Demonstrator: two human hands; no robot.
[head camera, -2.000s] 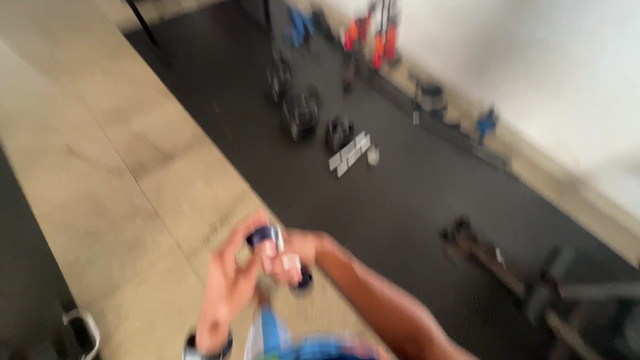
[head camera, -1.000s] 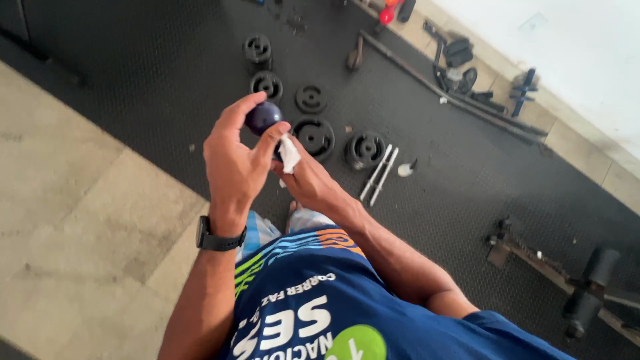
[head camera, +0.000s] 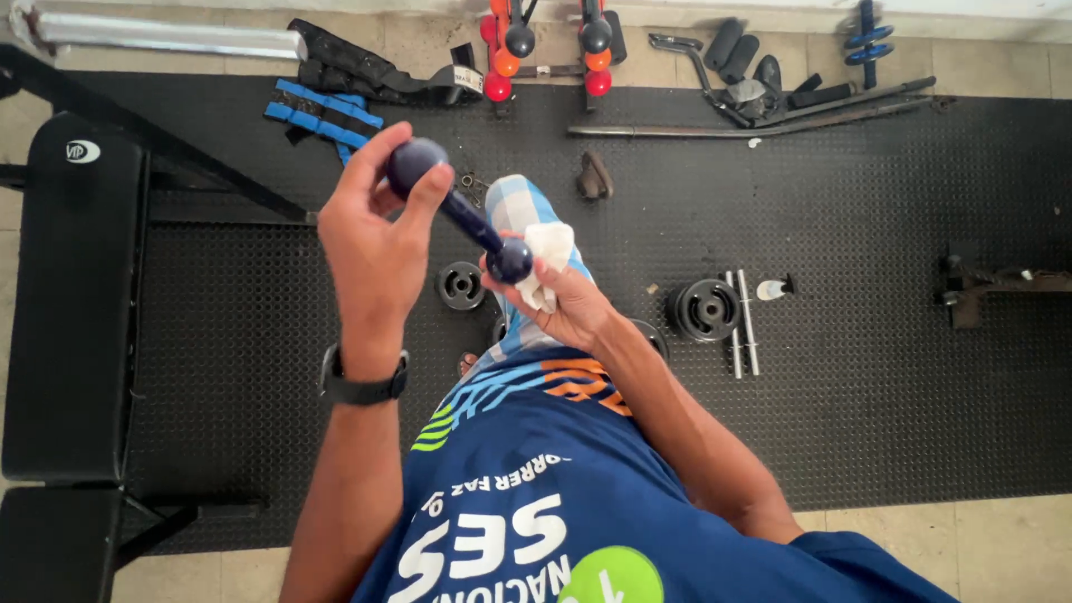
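A dark blue dumbbell (head camera: 469, 219) with round ends slants between my hands. My left hand (head camera: 381, 222) grips its upper, larger-looking ball between thumb and fingers, and a black watch (head camera: 364, 378) sits on that wrist. At the lower ball, my right hand (head camera: 557, 297) has its fingers beneath and its thumb beside it, with a crumpled white cloth or paper (head camera: 546, 264) held against the palm. Below the hands are my checked shorts and blue shirt.
A black padded bench (head camera: 71, 318) stands at the left. Weight plates (head camera: 705, 310), two metal bars (head camera: 741, 322) and a small bottle (head camera: 770, 290) lie on the black rubber mat (head camera: 837, 377). Dumbbells on a rack (head camera: 548, 71), blue ankle weights (head camera: 322, 113) and an ab roller (head camera: 869, 46) are near the wall.
The dumbbell's handle and both ends now show between my hands; one second ago mostly one ball showed. My hands are farther apart. The view has turned, bringing in the bench and rack.
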